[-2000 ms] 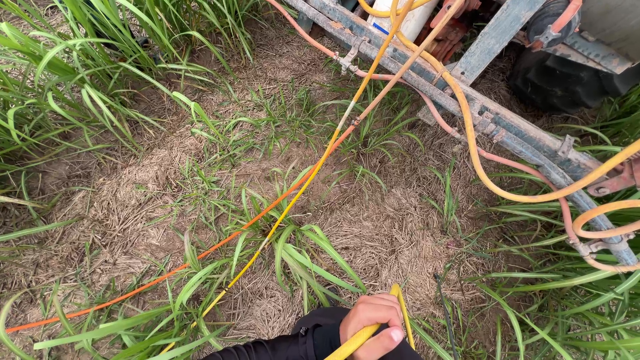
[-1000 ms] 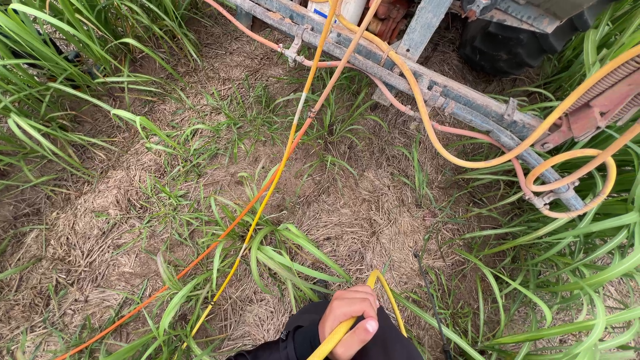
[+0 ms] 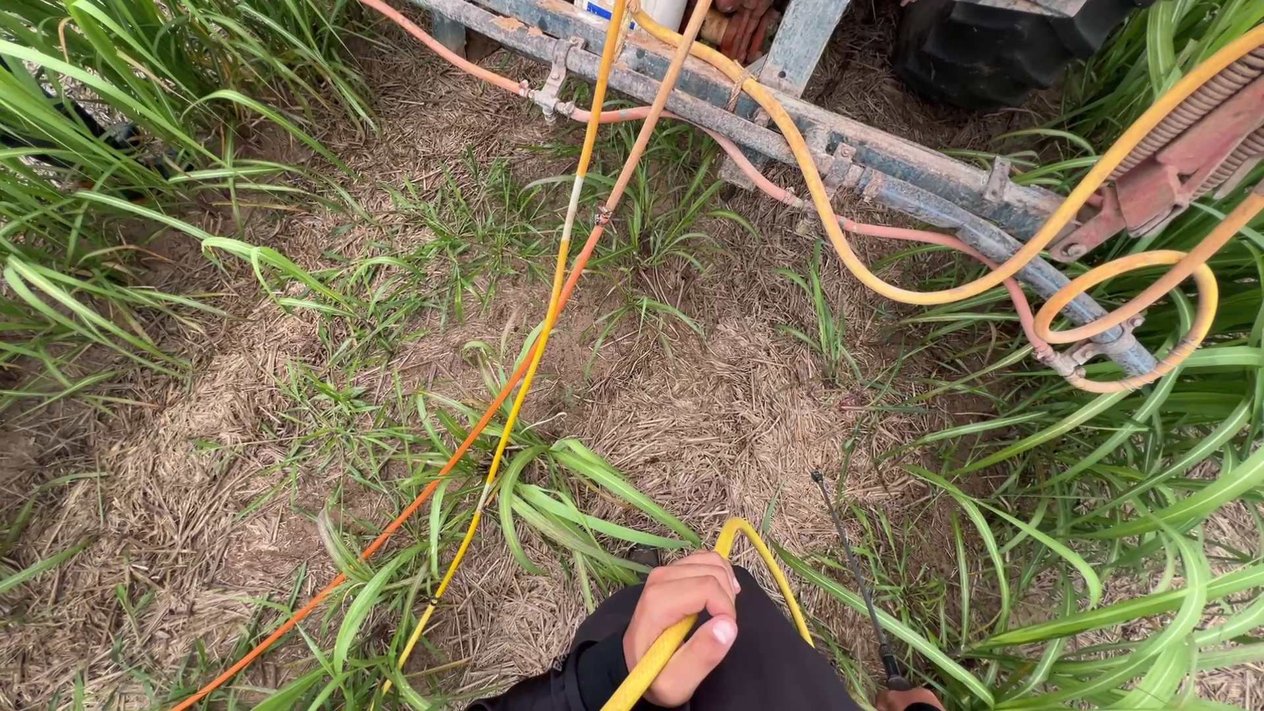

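Note:
My left hand (image 3: 681, 624), at the bottom centre, is closed around a yellow hose (image 3: 647, 667). Beyond the fist the hose bends over and drops toward the ground. Only part of my right hand (image 3: 905, 699) shows at the bottom edge, on the handle end of a thin black spray wand (image 3: 855, 568); its fingers are mostly cut off. The wand's tip points up and away over dry straw. Left of my hands, an orange hose (image 3: 434, 482) and a thinner yellow hose (image 3: 512, 420) cross above the grass.
A dirty metal machine frame (image 3: 889, 163) spans the upper right, with a pink hose (image 3: 746, 168) along it and a looped orange-yellow hose (image 3: 849, 252) hanging from it. Behind it is a black tyre (image 3: 997, 49). Tall grass (image 3: 1165, 494) stands on the right and upper left.
Part of my right hand has come into view at the bottom edge, at the wand. My left hand keeps its hold on the yellow hose. The view has shifted somewhat.

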